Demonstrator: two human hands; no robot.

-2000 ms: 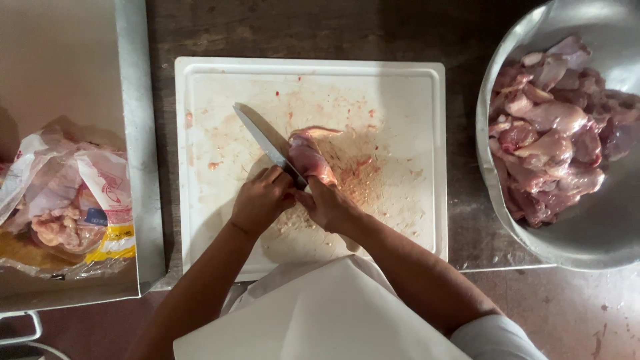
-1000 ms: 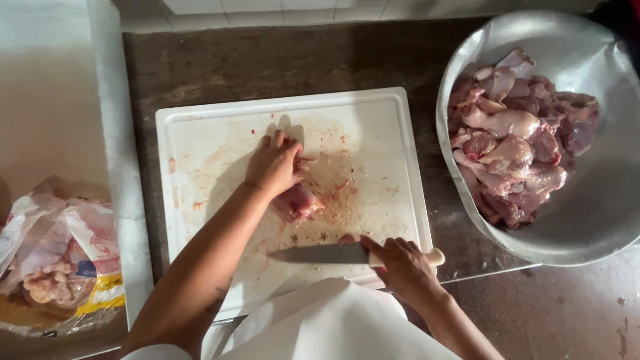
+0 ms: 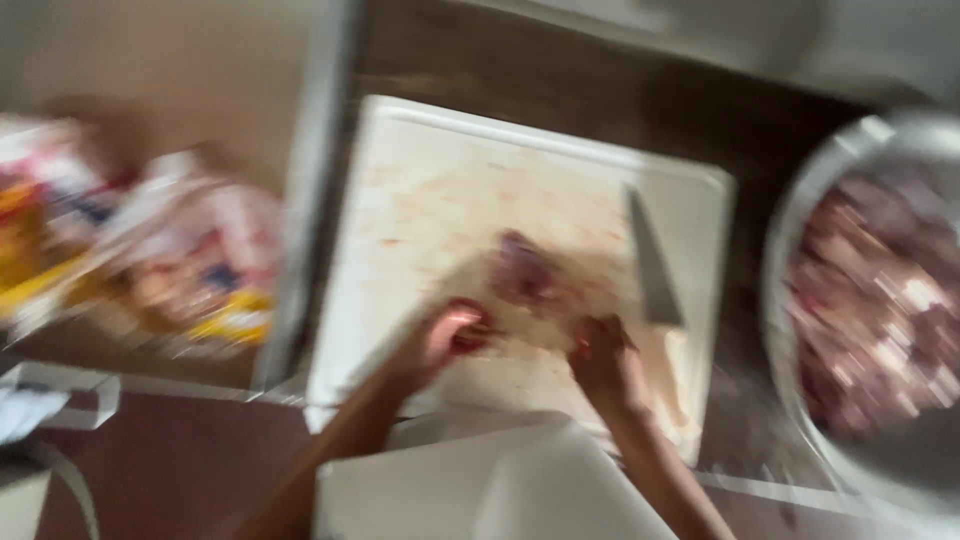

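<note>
A piece of raw meat (image 3: 523, 270) lies near the middle of a white plastic cutting board (image 3: 480, 180), with reddish bits spread around it. My left hand (image 3: 457, 330) is just below and left of the meat, its fingers curled; blur hides whether it holds anything. My right hand (image 3: 604, 349) is over the board to the lower right of the meat, and its grip is also too blurred to read. The kitchen knife (image 3: 656, 262) lies on the right part of the board, blade pointing away from me and pale handle nearer, apart from the meat.
At the right stands a large metal bowl (image 3: 784, 247) holding many raw meat pieces (image 3: 885, 300). A metal-edged tray or basin (image 3: 304, 195) at the left contains plastic bags (image 3: 232, 217) with raw meat. The dark worktop (image 3: 465, 56) surrounds the board.
The knife, in my right hand a second ago, now lies on the board's right side. My left hand has come off the meat, towards me. The view has swung and blurred.
</note>
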